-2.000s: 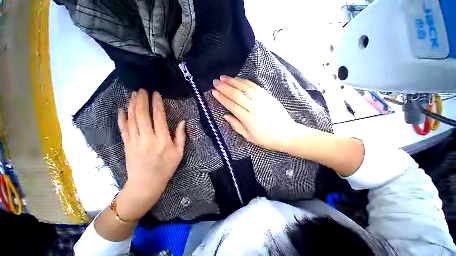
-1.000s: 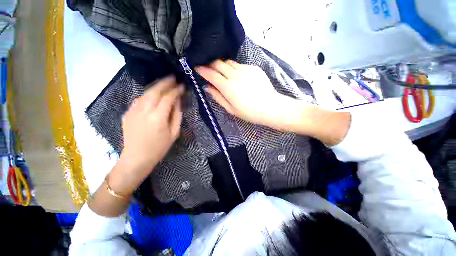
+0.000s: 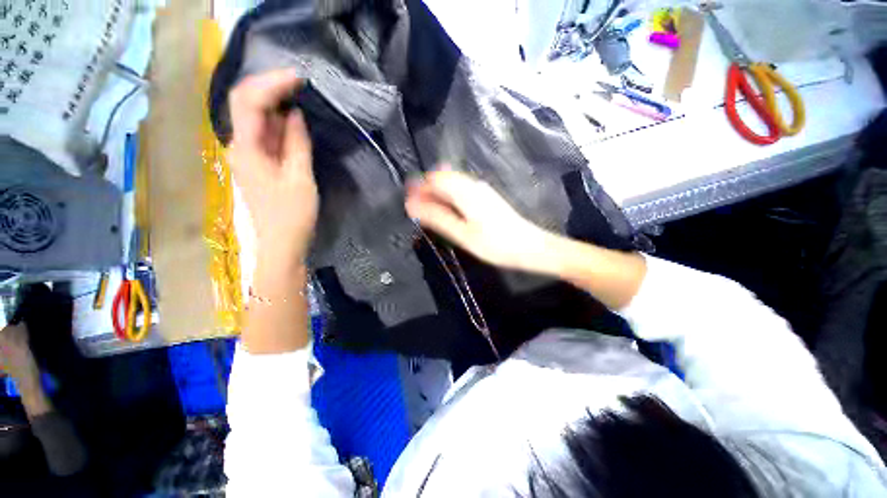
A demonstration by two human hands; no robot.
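Observation:
The black and grey checked jacket [image 3: 374, 248] lies over the table edge and lap, front rumpled. The bulky hood [image 3: 331, 39] is at the top. The zipper [image 3: 457, 277] shows as two thin pale lines close together below my right hand. Another pale line runs up towards the neck. My left hand [image 3: 275, 165] is at the upper left of the jacket, fingers curled on dark cloth. My right hand [image 3: 481, 219] has its fingers closed on the front edge at mid-zipper. Both hands are slightly blurred, and fingertips are partly hidden. A round snap button [image 3: 386, 278] shows on the left flap.
Red and yellow scissors [image 3: 763, 97] lie at right, with small tools near the table's back. A similar pair [image 3: 131, 309] is at left beside the taped cardboard strip [image 3: 185, 195]. A blue basket [image 3: 360, 409] is below. Another person's arm [image 3: 39, 399] shows at lower left.
The view has turned, and the machine head has left the picture. My hands no longer lie flat or hover; they grip the cloth. The flat, closed front is now rumpled, its zipper lines apart.

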